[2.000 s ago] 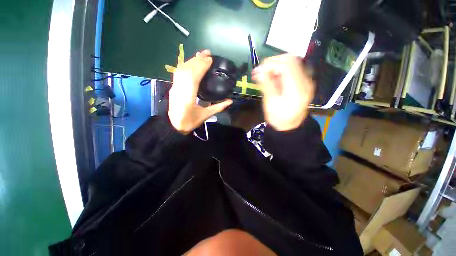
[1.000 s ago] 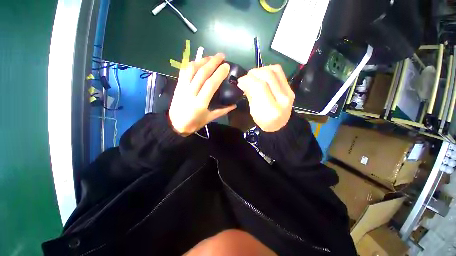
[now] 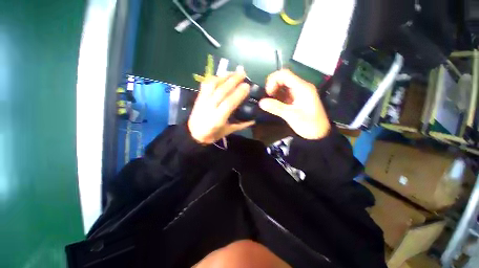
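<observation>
A glossy black camera head (image 3: 246,111) is at the front edge of the mat, partly hidden by my left hand. My left hand (image 3: 216,109) holds it from the left, fingers over it and thumb below. A white part (image 3: 222,66) shows just beyond my left fingertips. My right hand (image 3: 297,103) is just right of the camera head, thumb and fingers curved apart, with nothing visible in it. Dark tweezers (image 3: 279,58) lie on the mat beyond my right hand. The picture is blurred.
On the green mat (image 3: 157,47) are a loose white cable (image 3: 197,23), yellow tape strips (image 3: 209,67), a yellow tape roll (image 3: 293,20) and a white keyboard (image 3: 325,34). A black case (image 3: 367,63) stands right. Cartons (image 3: 412,170) are at the lower right, a green surface (image 3: 37,131) at left.
My right hand was at the camera head with its fingers together; it has moved right and its fingers have parted. My left hand stays on the camera head. The view has shifted.
</observation>
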